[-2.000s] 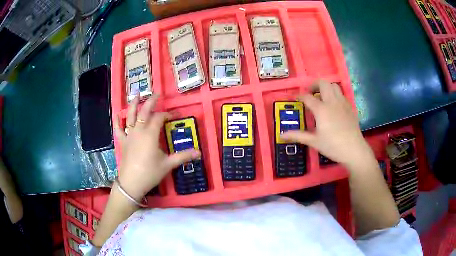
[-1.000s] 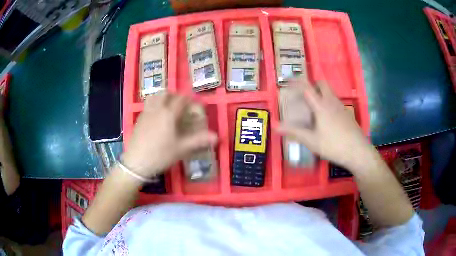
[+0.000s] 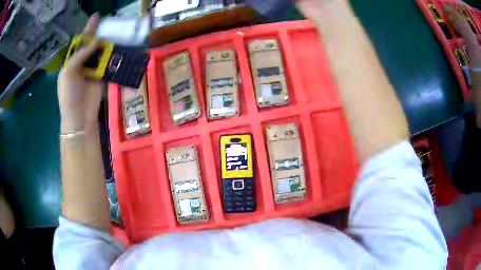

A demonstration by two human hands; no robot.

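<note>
The red tray (image 3: 333, 158) lies in front of me. Its far row holds several beige-gold open-backed phones (image 3: 222, 84). In the near row, one yellow-and-black keypad phone (image 3: 238, 174) lies face up with its screen lit, between two phones lying back side up (image 3: 286, 163). My left hand (image 3: 84, 68), raised over the tray's far left corner, is shut on a keypad phone (image 3: 125, 66). A blurred whitish block (image 3: 122, 30) shows beside its fingers. My right hand (image 3: 315, 5) is cut off by the top edge, beside a blurred dark object (image 3: 270, 6).
An open brown carton (image 3: 205, 23) with white and silver blocks stands behind the tray. A grey instrument (image 3: 32, 34) is at the far left. Another red tray (image 3: 442, 23) and another person's arm (image 3: 467, 39) are at the right. My left arm mostly hides the smartphone.
Both hands have moved up and away from the near row, the left now lifting a phone. The two phones flanking the middle one now lie back side up. The near right pocket is now empty.
</note>
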